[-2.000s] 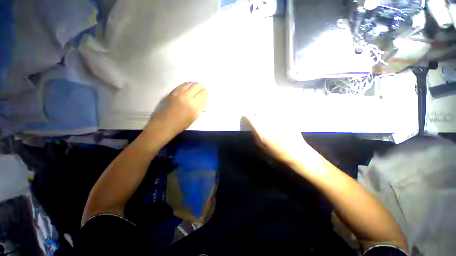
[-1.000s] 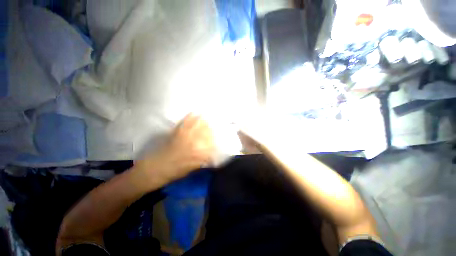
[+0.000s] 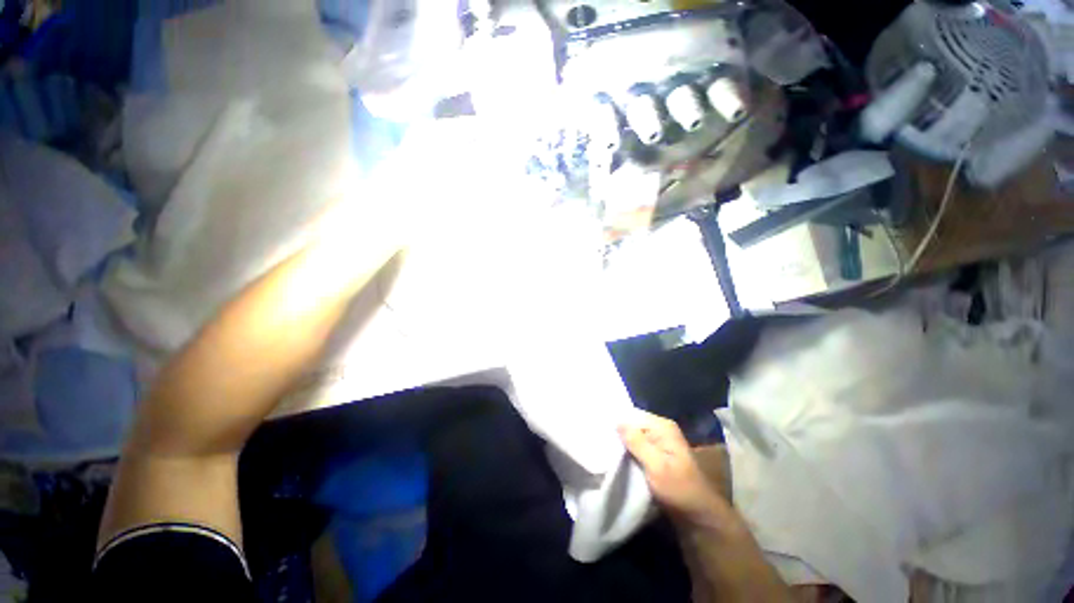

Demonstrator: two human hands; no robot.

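A white fabric piece [image 3: 589, 430] hangs over the table's front edge. My right hand [image 3: 669, 462] grips its right side below the table edge. My left forearm reaches forward under the lamp, and its hand is lost in the glare, so its fingers cannot be made out. The overlock machine [image 3: 648, 53] stands beyond, with four white tension knobs [image 3: 684, 107] in a row. The needle area is washed out by light.
A white fabric heap [image 3: 907, 436] lies at the right, below table level. A small fan [image 3: 963, 77] with a pale cord is at the back right. White panels [image 3: 253, 153] and a light blue piece [image 3: 85, 395] lie at the left.
The view has turned to the right. My left arm has reached forward into the glare. My right hand has moved down below the table edge and now visibly holds white fabric.
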